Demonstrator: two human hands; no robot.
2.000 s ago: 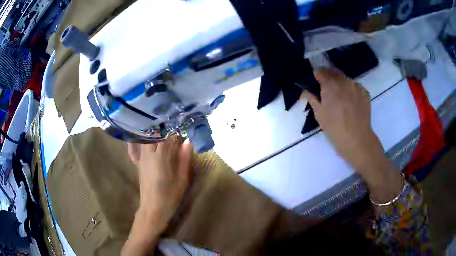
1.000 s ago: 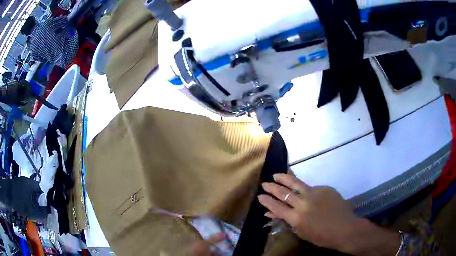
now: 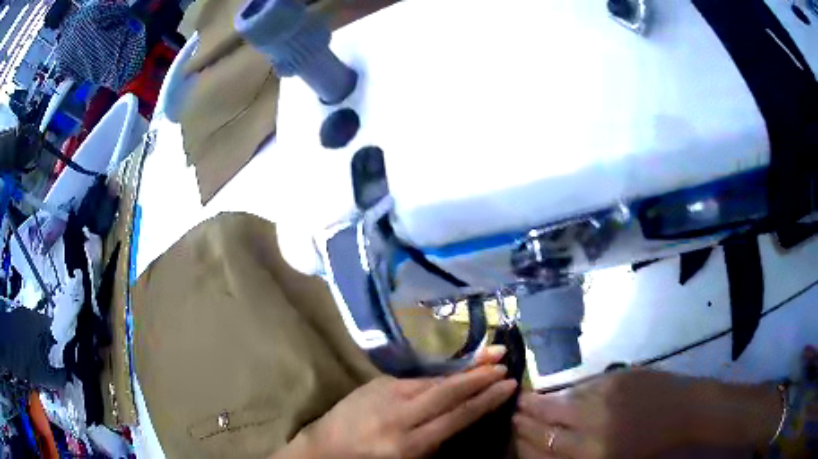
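The brown panel (image 3: 233, 323) spreads left of and below the machine head, a small slit outline near its lower left. A black strip (image 3: 511, 345) runs up to the needle area. My left hand (image 3: 422, 408) lies over the work, its fingertips pressing the strip against the cloth. My right hand (image 3: 583, 412), with a ring, is at the strip's right edge, thumb and fingers together on it. The needle and presser foot are mostly hidden by the machine head (image 3: 556, 108) and its parts.
The big white head fills the upper middle, with a grey knob (image 3: 552, 327) hanging low and another grey knob (image 3: 291, 45) on top. Black cloth strips (image 3: 744, 287) hang at the right. Folded brown pieces (image 3: 229, 125) lie beyond the head. White bins and scraps are at far left.
The view has come closer to the machine head. My left hand has come up from the lower edge onto the strip by the needle. My right hand has moved up along the strip's right edge.
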